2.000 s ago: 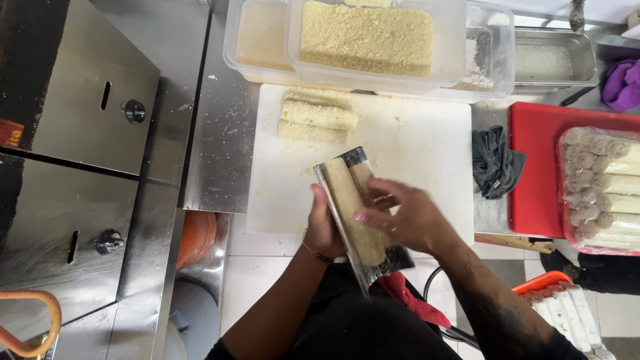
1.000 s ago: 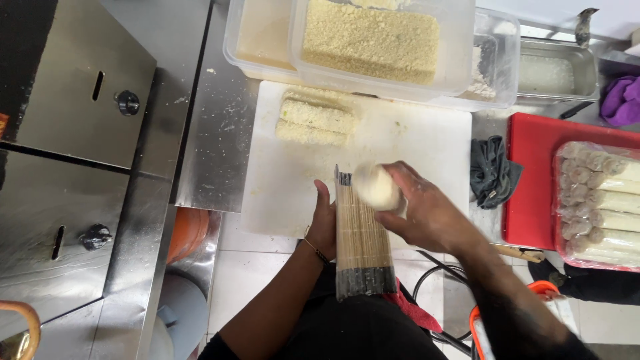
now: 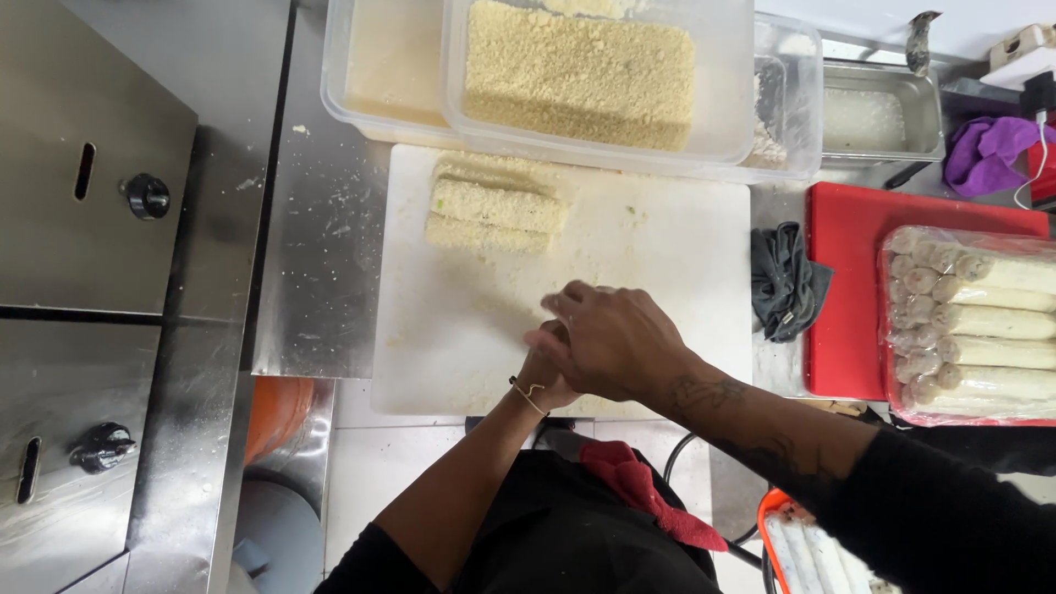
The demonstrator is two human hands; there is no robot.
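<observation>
My right hand [image 3: 623, 334] lies over my left hand [image 3: 549, 371], above the near part of a white cutting board [image 3: 676, 264]. They overlap, and the right hand covers most of the left hand's fingers, so whether anything is between the palms is hidden. No object shows in either hand. Beyond them, at the board's far left, crumb-coated rolls [image 3: 499, 206] lie side by side among loose crumbs.
Behind the board stand a plastic tub of crumbs [image 3: 577, 78], a tub of pale liquid [image 3: 396, 66] and a steel pan [image 3: 874, 115]. At right are a dark cloth [image 3: 788, 280], a red board [image 3: 850, 247] and wrapped rolls [image 3: 990, 330]. Steel equipment [image 3: 82, 264] stands left.
Both hands were at a bamboo mat with dark ends, with a pale, blurred thing by the right hand a second ago. Neither shows now, and the hands have come together.
</observation>
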